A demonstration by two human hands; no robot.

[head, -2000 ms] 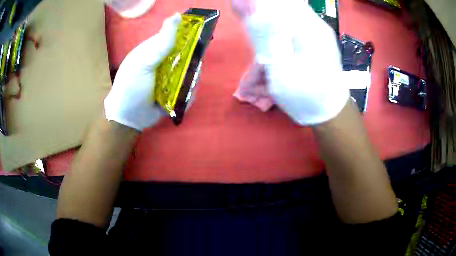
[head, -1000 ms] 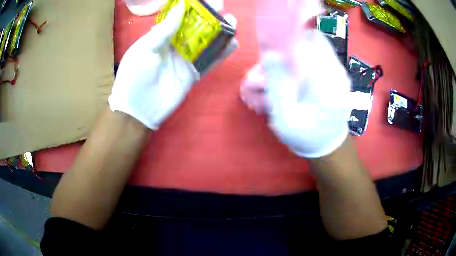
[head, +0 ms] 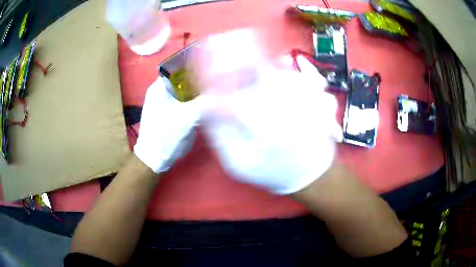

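Note:
My left hand (head: pixel 169 122), in a white glove, holds a module (head: pixel 180 81) with a yellow face, its upper edge tilted up. My right hand (head: pixel 276 125), gloved and blurred by motion, holds a bunched pink cloth (head: pixel 227 57) over the module. The cloth and right hand hide much of the module; whether they touch it I cannot tell.
A translucent bottle (head: pixel 138 26) stands at the upper left of the red mat (head: pixel 229 206). Black modules (head: pixel 361 107) lie on the right, beside cardboard dividers (head: pixel 454 99). Yellow-faced modules (head: pixel 383 23) lie at the upper right. A cardboard sheet (head: pixel 73 104) is on the left.
My right hand has moved left with the pink cloth, from beside the module to over it. My left hand has turned the module and moved slightly lower. The view has shifted, showing more of the bottle.

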